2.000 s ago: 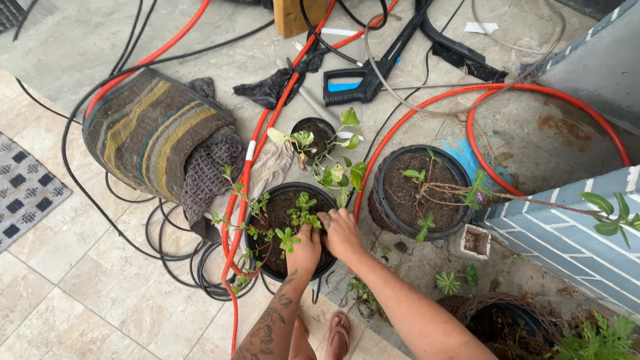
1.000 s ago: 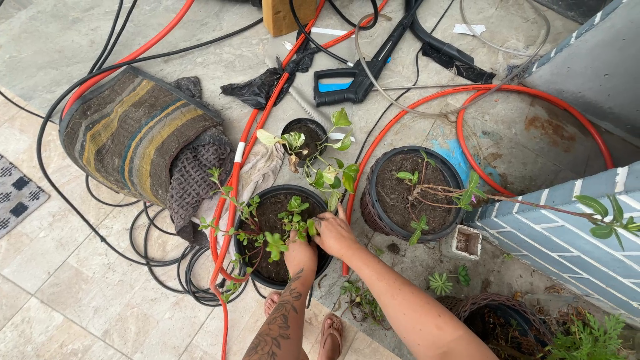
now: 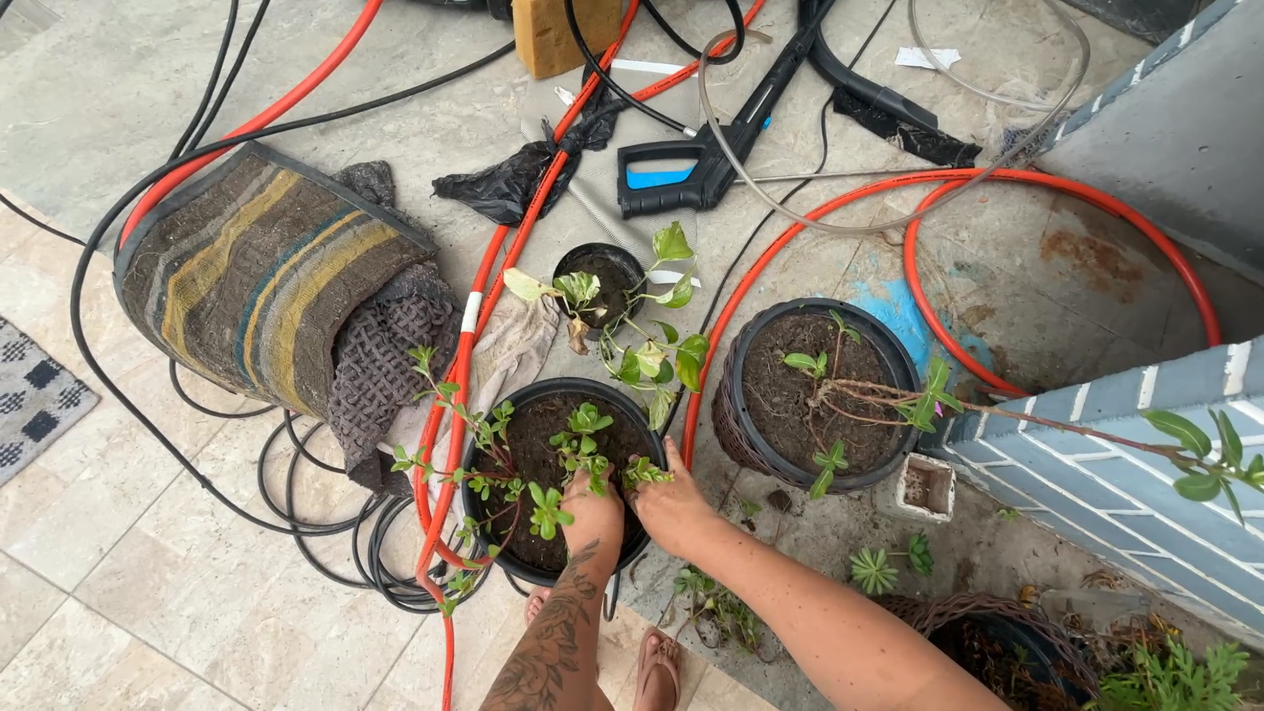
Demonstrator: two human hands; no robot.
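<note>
A round black plastic pot (image 3: 644, 560) of dark soil holds several small leafy succulent stems (image 3: 494, 444). Over its near right part, my left hand (image 3: 592, 513) has its fingers down among the stems by the soil; the fingertips are hidden by leaves. My right hand (image 3: 674, 499) lies at the pot's right rim, its fingers beside a small green sprig (image 3: 647, 472); whether they pinch it does not show. Behind this pot stands a small black pot (image 3: 599, 259) with a trailing variegated vine (image 3: 657, 360). To the right is a woven-sided planter (image 3: 733, 415) with a long-stemmed plant.
Orange hose (image 3: 456, 395) runs along the pot's left side, near coiled black hose (image 3: 380, 553). A striped mat (image 3: 267, 276) lies left. Behind are a pressure washer gun (image 3: 691, 168) and black plastic (image 3: 504, 183). A small square container (image 3: 926, 489) and blue brick-patterned wall (image 3: 1096, 444) are at right.
My right hand has shifted slightly at the pot's right side, and a sprig now shows beside its fingers. My left hand remains among the stems.
</note>
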